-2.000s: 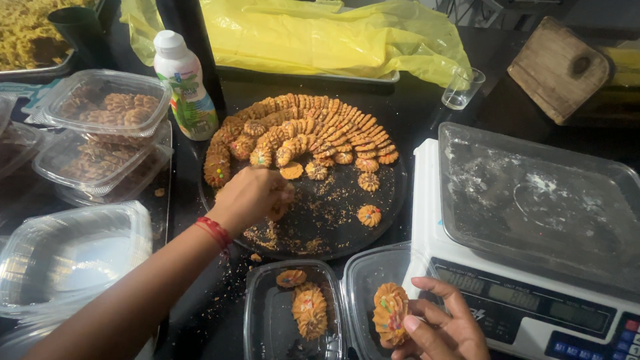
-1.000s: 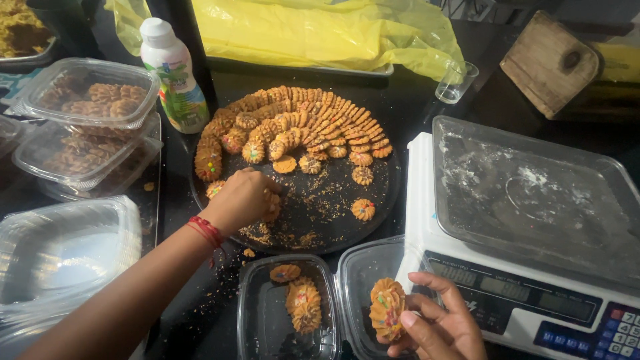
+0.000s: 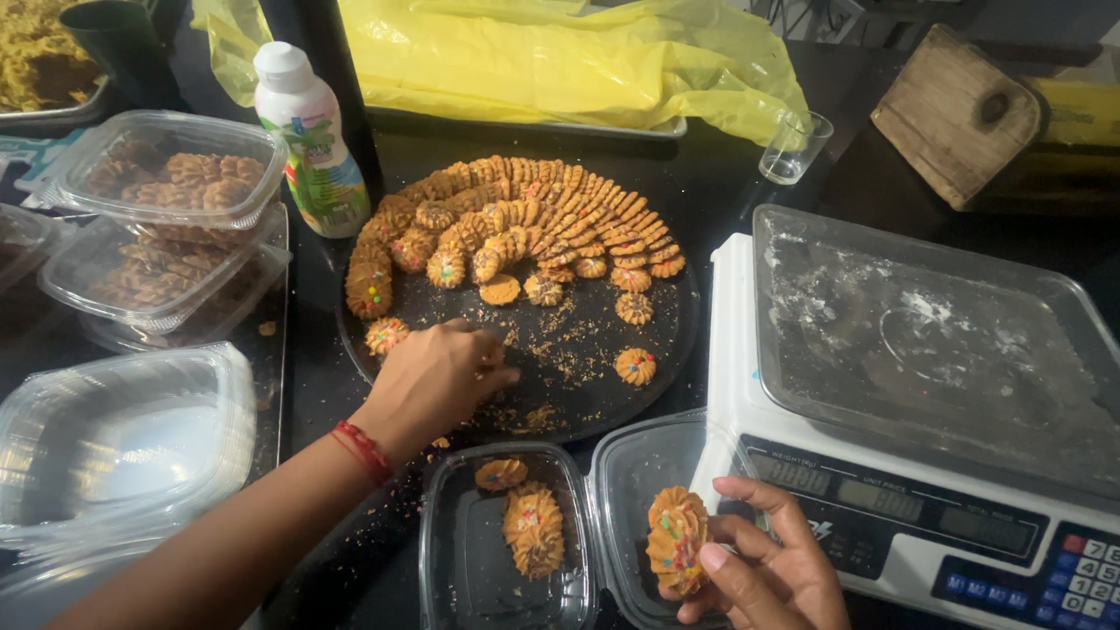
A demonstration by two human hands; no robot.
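Observation:
On a round dark tray [image 3: 560, 411], many ridged cookies [image 3: 595, 210] stand in curved rows, with a few lying singly. My left hand [image 3: 446, 372], with a red string bracelet, reaches over the tray's lower left, fingers curled downward; whether it holds a cookie is hidden. My right hand [image 3: 757, 560] grips a small stack of sprinkled cookies [image 3: 678, 541] between thumb and fingers, above the lid half of a clear hinged plastic container [image 3: 436, 534]. Its other half holds one loose cookie [image 3: 501, 473] and a short stack of cookies [image 3: 534, 531].
A digital scale [image 3: 927, 332] stands at the right. Filled clear containers [image 3: 175, 201] are stacked at the left, above nested unfilled ones [image 3: 131, 437]. Behind are a white-capped bottle [image 3: 313, 149], yellow plastic sheeting [image 3: 542, 61], a small clear cup [image 3: 794, 149] and a wooden board [image 3: 958, 114].
My left hand has moved slightly lower on the tray, away from the cookie rows. My right hand keeps its cookies at nearly the same place.

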